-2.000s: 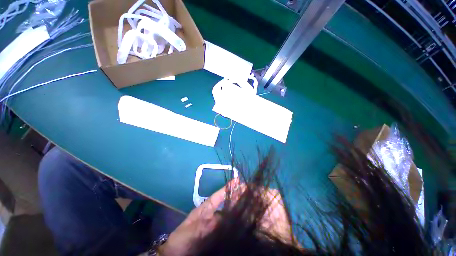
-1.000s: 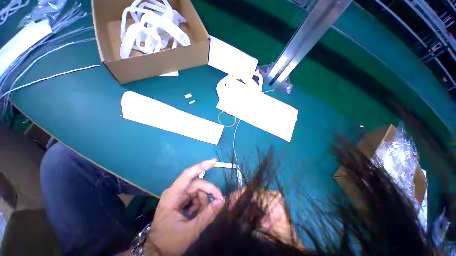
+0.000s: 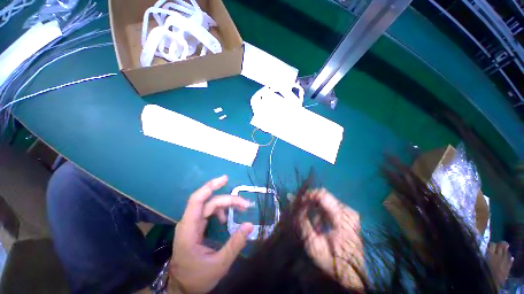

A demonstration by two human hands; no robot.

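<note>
A white rounded-square plastic frame (image 3: 234, 218) lies on the green bench at lower centre, partly behind dark hair. A thin pale wire (image 3: 271, 163) runs from its upper right side up toward a white sheet. My left hand (image 3: 201, 235) is at the frame's left, fingers apart, with thumb and a fingertip over the frame's opening and lower edge. My right hand (image 3: 336, 235) is right of the frame, its fingers curled and blurred behind hair; whether it holds anything is hidden.
An open carton (image 3: 184, 77) of white frames stands upper left, beside a wire bundle (image 3: 34, 63). White sheets (image 3: 195, 135) and tiny white pieces (image 3: 218, 109) lie mid-bench. A metal post (image 3: 353, 49) rises behind. A carton with clear film (image 3: 457, 184) and another person's hand (image 3: 499, 261) are at right.
My left hand came in from the lower left and its fingers have since spread, showing more of the frame. My right hand has moved right, away from the frame. The other person's hand has appeared.
</note>
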